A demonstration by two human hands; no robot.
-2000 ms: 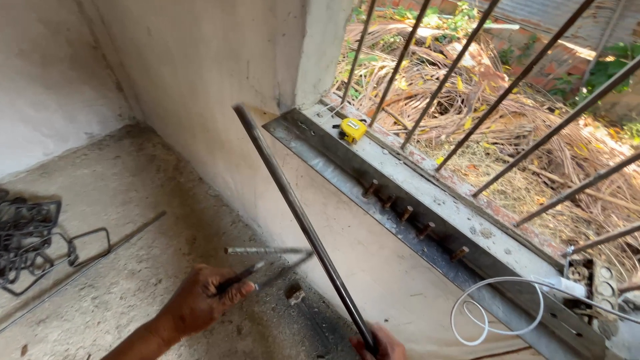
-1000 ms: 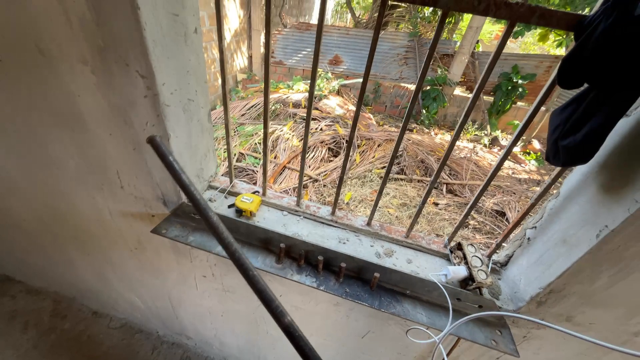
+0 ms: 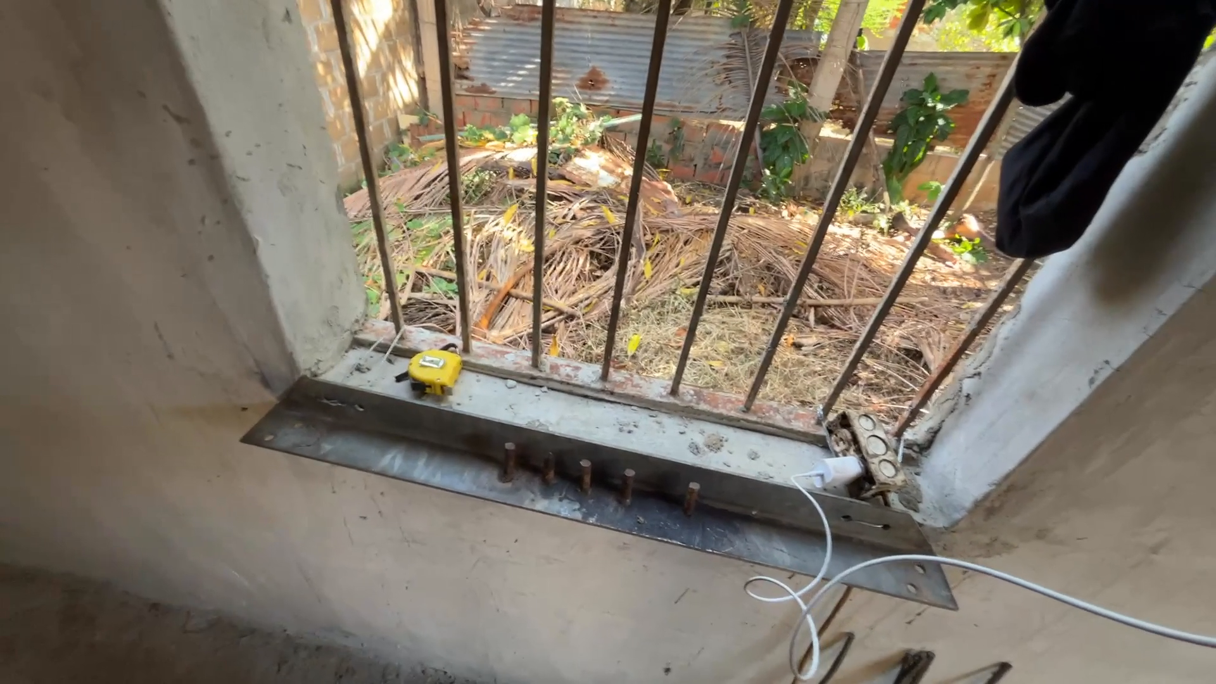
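Neither of my hands shows in the head view now, so what they hold is hidden. Along the inner edge of the window sill lies a dark steel angle plate [image 3: 427,456], with several short metal pegs [image 3: 585,475] standing up from its ledge. A yellow tape measure [image 3: 434,370] rests on the concrete sill behind the plate's left part. At the sill's right end, a white plug [image 3: 838,471] sits against a worn metal outlet box [image 3: 876,454], and its white cable [image 3: 1045,600] loops down in front of the plate.
Vertical metal window bars [image 3: 629,190] rise behind the sill. Dark cloth [image 3: 1083,142] hangs at the upper right. Below the plate's right end, bent dark metal pieces [image 3: 912,667] show at the bottom edge. Dry palm fronds lie outside.
The view has swung up towards the window. Both hands, seen two seconds ago with a long metal rod and a bent piece, have left the view. The rod, still visible one second ago, is gone too.
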